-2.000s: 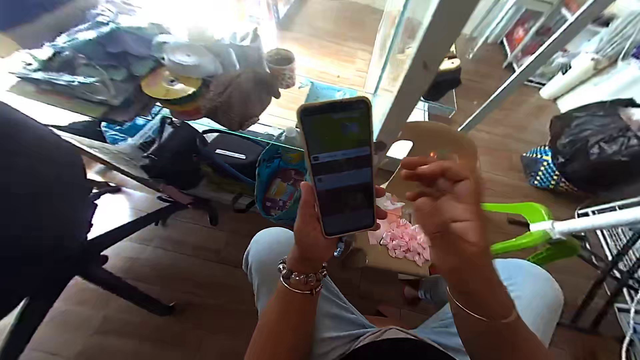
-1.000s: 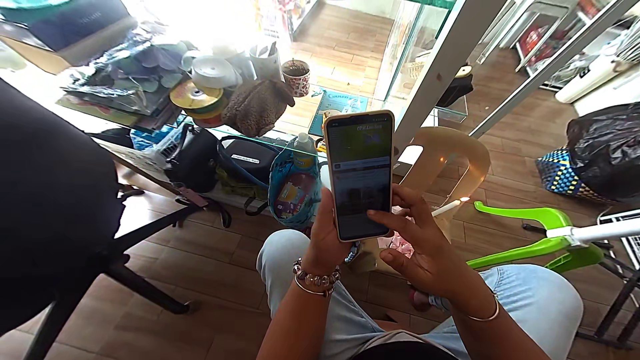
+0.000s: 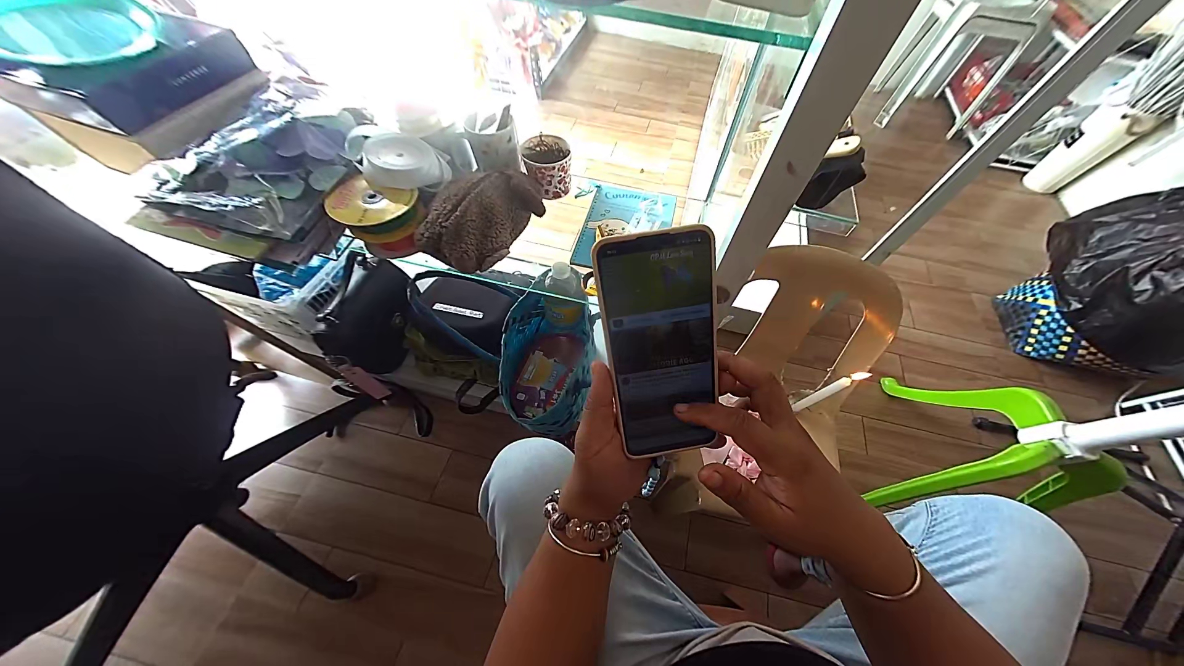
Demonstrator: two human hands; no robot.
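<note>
A smartphone (image 3: 659,342) in a pale case is held upright in my left hand (image 3: 601,449), its lit screen facing me. My right hand (image 3: 772,462) has its index fingertip on the lower part of the screen, with the other fingers partly spread by the phone's right edge. Just beyond that hand a lit white candle (image 3: 823,393) stands tilted over a tan plastic chair (image 3: 874,277). Pink ribbon pieces (image 3: 735,455) lie on the chair's seat, partly hidden behind my right hand.
On the glass shelf at left are ribbon rolls (image 3: 398,162), a brown cloth (image 3: 481,217) and a patterned cup (image 3: 548,168). Bags, including a blue woven one (image 3: 518,370), sit below. A black office chair (image 3: 102,398) is at left, a green stand (image 3: 999,444) at right.
My right hand was raised beside the phone two seconds ago; its fingertip now rests on the screen. The candle flame shows more plainly. The view has shifted somewhat.
</note>
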